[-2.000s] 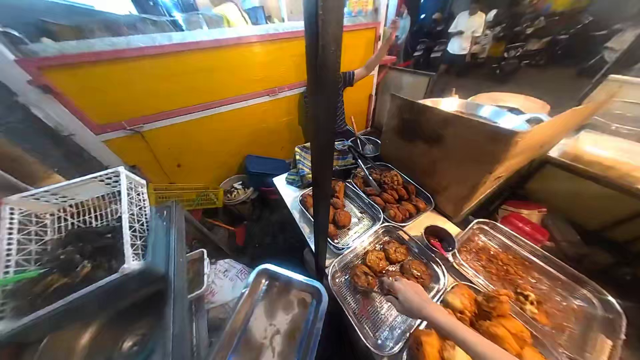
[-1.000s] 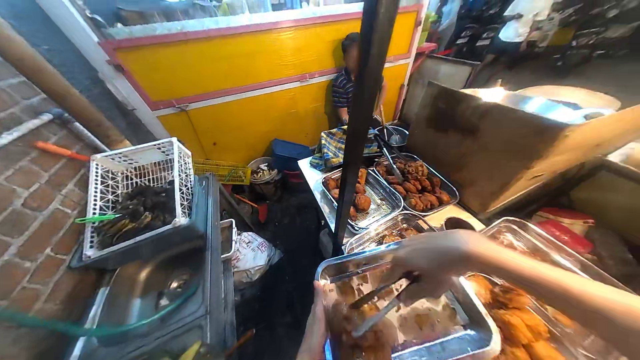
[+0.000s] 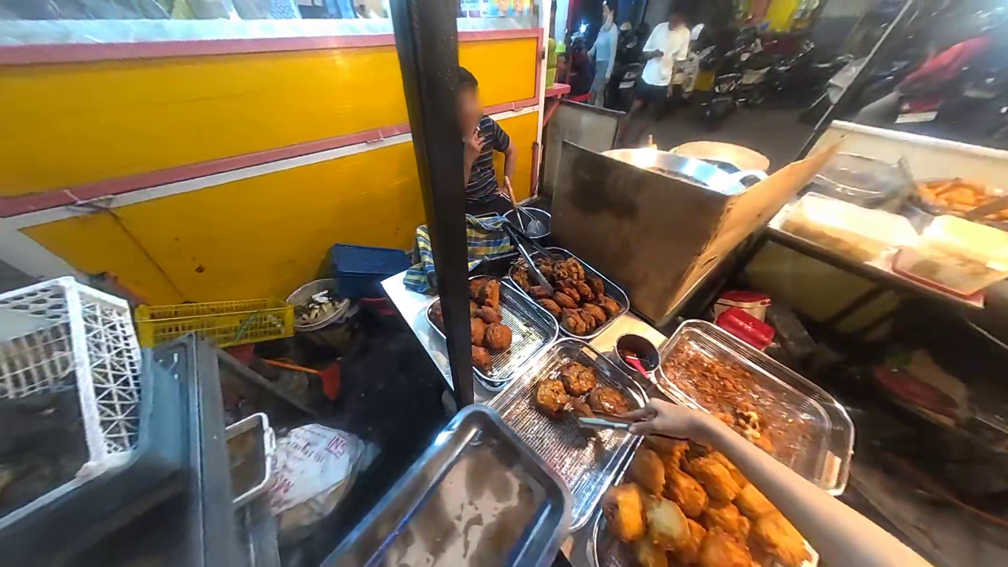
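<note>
My right hand [image 3: 668, 419] holds metal tongs [image 3: 605, 423] over a steel tray [image 3: 583, 461] that bears several browned fried patties [image 3: 579, 379]. The far ends of the tongs are beside the patties; whether they grip one, I cannot tell. Under my right forearm lies a pile of orange fried pieces [image 3: 713, 500]. Nearer, at the bottom, a deep steel tray [image 3: 543, 472] holds brownish liquid or residue. My left hand is not in view.
A dark post [image 3: 442, 197] stands in front of the trays. Behind are trays of fried food [image 3: 498, 337], a cup of red sauce [image 3: 636, 353] and a clear tray [image 3: 835, 425]. A person [image 3: 490, 157] is by the yellow wall. A white crate [image 3: 102, 370] is at left.
My right hand with the tongs has moved from over the deep steel tray to the tray of patties. My left hand, at the deep tray's edge a second ago, has left the view.
</note>
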